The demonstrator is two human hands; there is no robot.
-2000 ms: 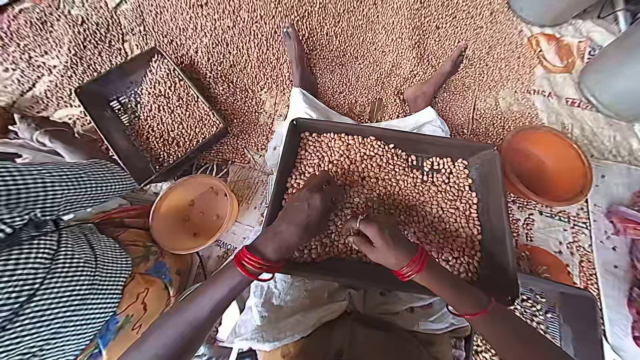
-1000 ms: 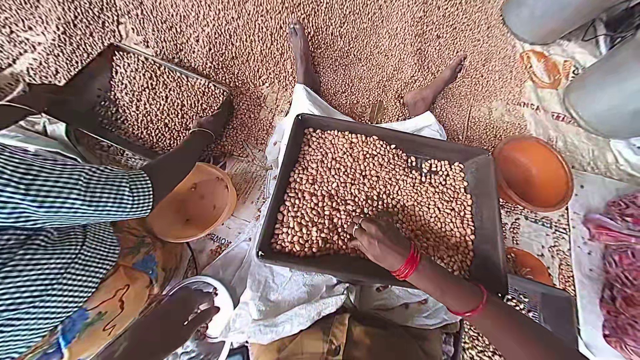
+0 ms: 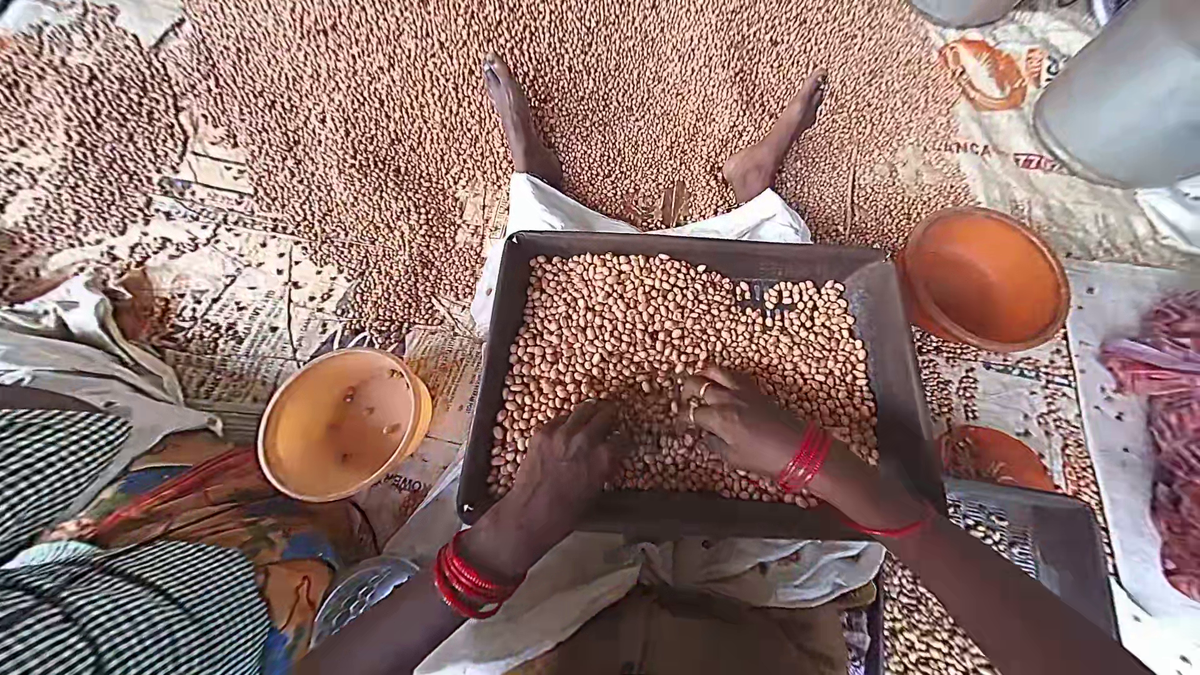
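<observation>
A dark rectangular tray (image 3: 722, 516) lies across my lap, filled with pinkish-brown nuts or beans (image 3: 609, 319). My left hand (image 3: 572, 459) rests low among them at the tray's near left part, fingers curled down; whether it pinches any is hidden. Right of it, my right hand (image 3: 736, 417), with a ring on one finger, has its fingertips in the same heap; what lies between them cannot be made out. A narrow gap separates the two hands. Red bangles circle both wrists.
An orange bowl (image 3: 984, 281) stands right of the tray, a lighter orange bowl (image 3: 342, 427) with a few bits left of it. A second tray (image 3: 1050, 544) sits low right. A person in checked cloth (image 3: 141, 600) is at the left. Metal containers (image 3: 1125, 94) stand upper right.
My left hand, low at the left above a white bowl one second ago, is back in the tray. The other person's tray at the upper left is gone from view.
</observation>
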